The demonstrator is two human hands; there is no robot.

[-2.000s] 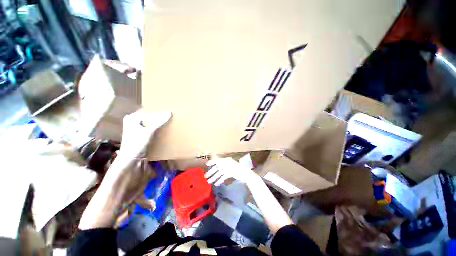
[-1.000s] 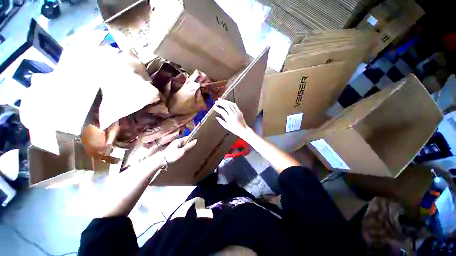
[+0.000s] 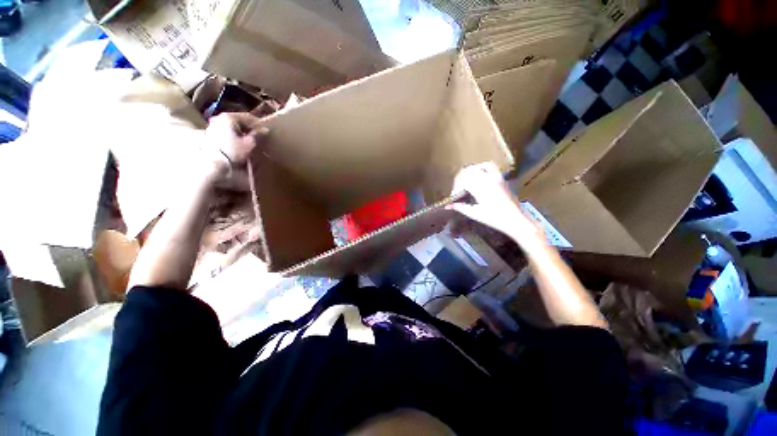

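A tan cardboard carton [image 3: 366, 140] is held opened out in front of me, its open side towards me. My left hand [image 3: 232, 145] grips its upper left edge. My right hand [image 3: 487, 192] grips its near edge towards the right corner. A red item [image 3: 376, 215] shows through the carton's open far end, below it; the carton walls hide the rest of it.
Another open carton [image 3: 630, 179] stands at right. Flattened cartons [image 3: 520, 94] lean behind. A larger carton [image 3: 290, 43] and crumpled brown paper [image 3: 230, 213] are at left. A white bottle [image 3: 716, 254], white product box [image 3: 741, 196] and checkered floor [image 3: 588, 94] are at right.
The carton has gone from folded flat to opened out into a square tube. My left hand has moved up and left, my right hand to the right, and they are farther apart.
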